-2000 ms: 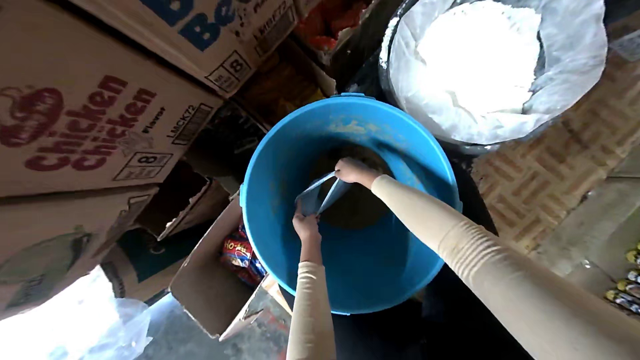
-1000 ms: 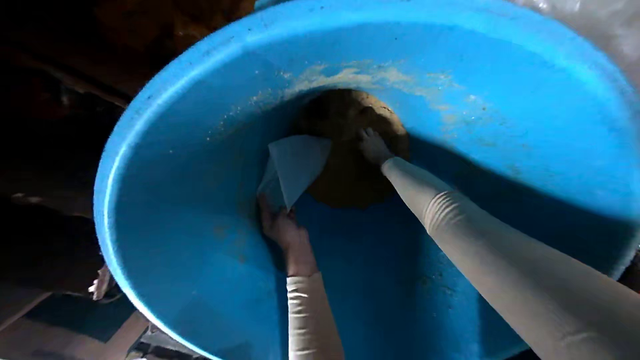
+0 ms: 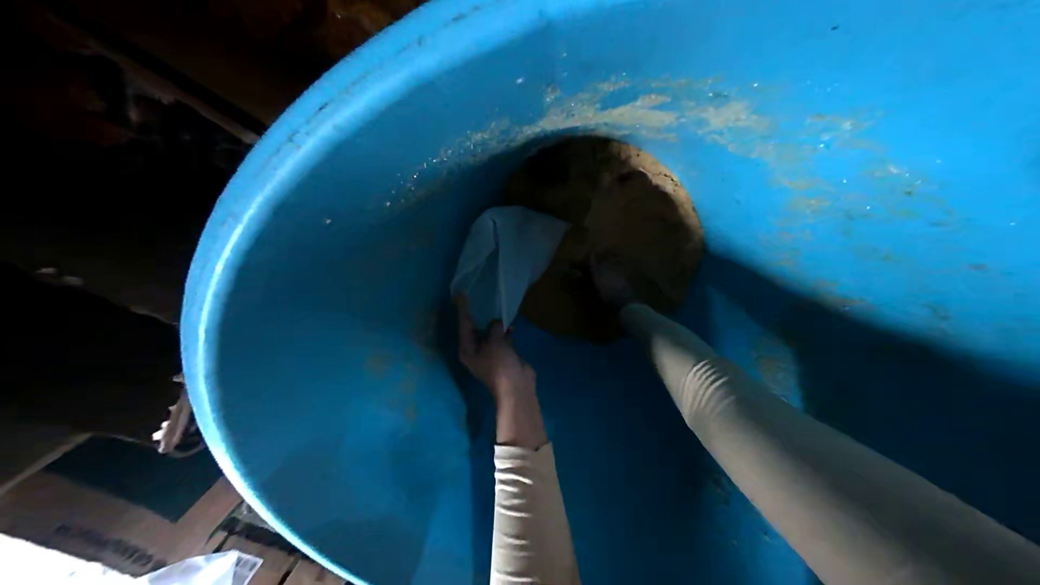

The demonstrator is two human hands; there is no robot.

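Observation:
A deep blue plastic tub [image 3: 341,341] fills most of the head view, with brown powdery stuff [image 3: 642,203] at its bottom. My left hand [image 3: 491,353] is inside the tub and grips the lower edge of a whitish bag [image 3: 508,256], whose wide end lies toward the brown stuff. At the lower part of that stuff is my right hand [image 3: 613,280], in deep shadow; its fingers are hidden or too dark to make out, and whether it holds anything cannot be told. Both forearms wear beige sleeves.
Pale brown residue [image 3: 650,114] clings to the tub's inner wall. Beyond the rim at the lower left lie a cardboard box [image 3: 89,520] and white plastic [image 3: 211,569]. The area farther up on the left is very dark.
The view has moved much closer into the tub. Two seconds ago both hands were at the bag; since then my right hand has left it and gone down to the brown stuff.

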